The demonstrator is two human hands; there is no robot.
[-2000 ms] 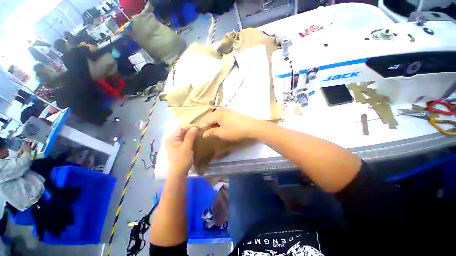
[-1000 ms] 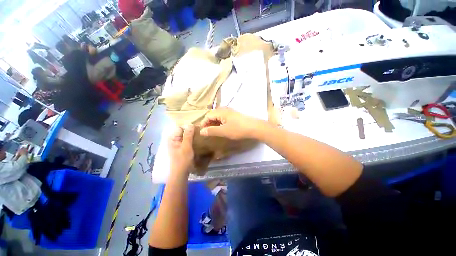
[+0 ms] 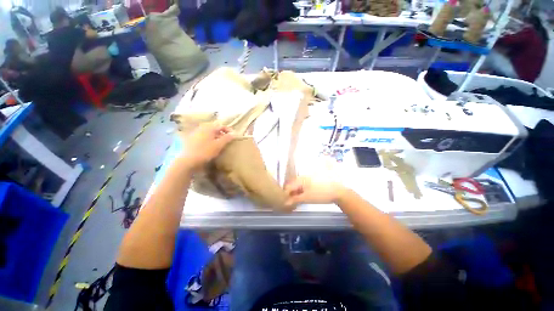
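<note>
A khaki garment [image 3: 243, 167] lies crumpled on the white machine table, left of the needle area. A white panel [image 3: 265, 130] joined to it runs down its middle. My left hand [image 3: 208, 141] holds the cloth at the garment's left part, fingertips pinched on a fold. My right hand [image 3: 311, 191] holds the lower right corner of the khaki cloth near the table's front edge. The white sewing machine [image 3: 389, 130] with "JACK" lettering is to the right. The presser foot area is small and blurred, and the cloth is not under it.
A dark square pad [image 3: 367, 157], khaki offcuts [image 3: 402, 172], a small strip [image 3: 390, 190] and red-and-yellow-handled scissors [image 3: 469, 195] lie right of my right hand. Blue bins [image 3: 27, 243] stand at the left and below the table. People sit at other stations behind.
My hands have moved apart: the left up and left, the right down and right with the cloth's corner. The khaki cloth is spread between them. The view has tilted up and turned right.
</note>
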